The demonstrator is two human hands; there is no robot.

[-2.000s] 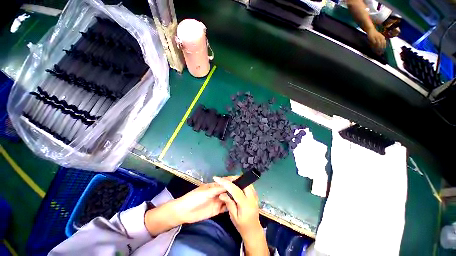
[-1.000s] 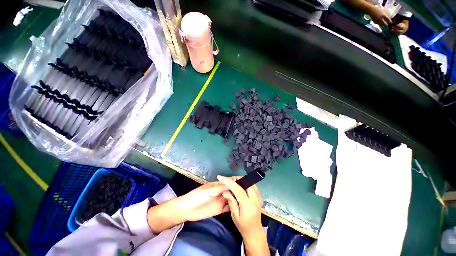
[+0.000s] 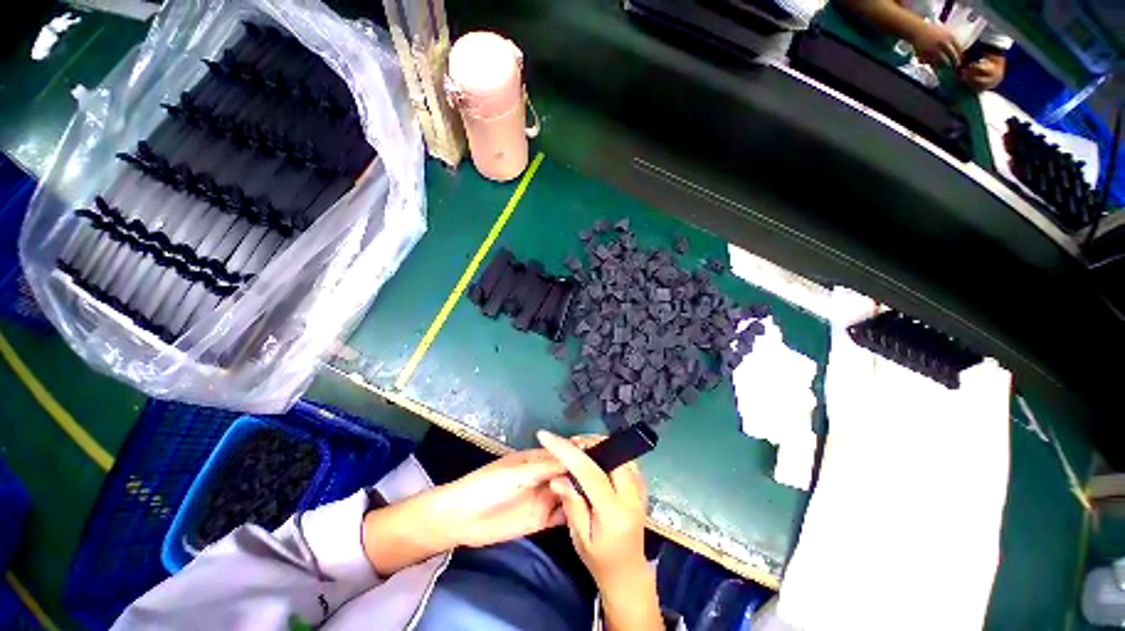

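Note:
A black housing [image 3: 624,446] is held above the bench's front edge, its free end pointing up and right. My left hand [image 3: 500,499] reaches in from the left and holds its near part, which the fingers mostly hide. My right hand [image 3: 601,499] is closed around the same housing from the right, fingers against it. A heap of small black pads [image 3: 648,327] lies just beyond my hands. A short row of dark housings [image 3: 524,293] lies left of the heap. I cannot see a glue bottle.
Clear plastic bag of black parts [image 3: 228,197] at left; pink flask [image 3: 490,105] by a metal post. Blue bin [image 3: 257,483] lower left. Crumpled white cloth [image 3: 775,394] right of the heap. White sheet [image 3: 898,493] carries a black row [image 3: 913,345]. Another person's hands [image 3: 962,56] work opposite.
The view has shifted slightly since the first frame. My hands keep nearly the same grip; the housing's free end sits slightly lower and further right. The other person's hands opposite have moved.

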